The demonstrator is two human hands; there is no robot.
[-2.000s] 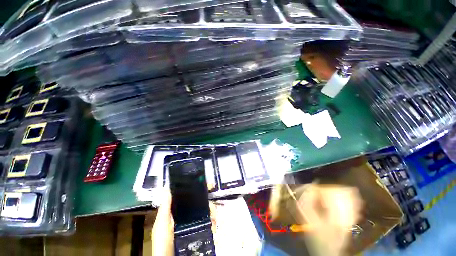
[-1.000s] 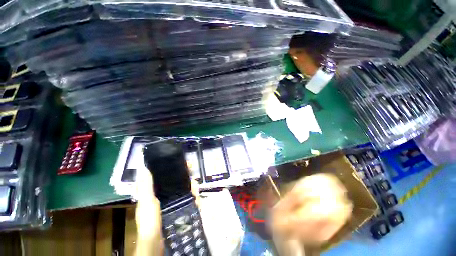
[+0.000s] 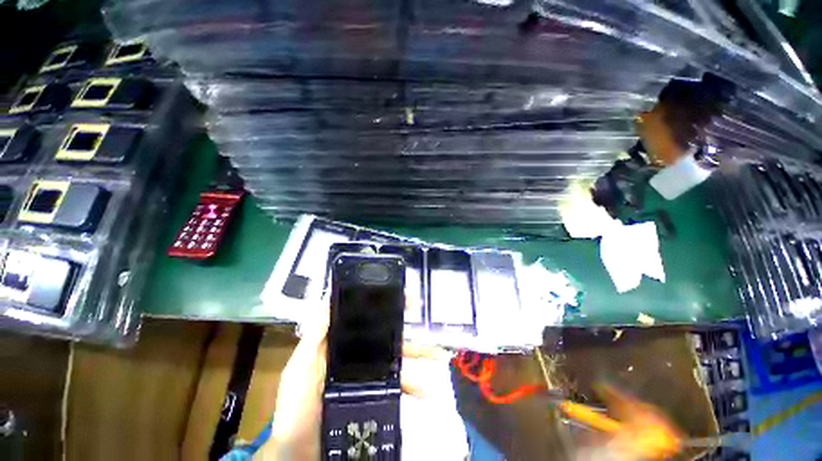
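My left hand (image 3: 302,392) holds an open black flip phone (image 3: 365,333) upright at the bench edge, screen above, keys below and cut off by the bottom edge. My right hand (image 3: 635,428), blurred, is closed on the orange air blow gun (image 3: 590,415) at lower right, over the box. A coiled red-orange hose (image 3: 491,385) runs to it from the left. The lens tray (image 3: 532,338) lies behind the phone, with black-framed lenses (image 3: 451,285) in a row; the phone hides part of it.
Stacked clear trays (image 3: 406,135) fill the back. Closed phones (image 3: 81,205) sit in a left tray. A red flip phone (image 3: 207,225) lies left of the lens tray. White paper (image 3: 631,255) lies at right. A cardboard box (image 3: 667,369) and more trays (image 3: 784,243) stand right.
The view has shifted, so the bench items sit further right. My right hand has moved right and down in view, and the orange tool now shows in it. My left hand still holds the phone.
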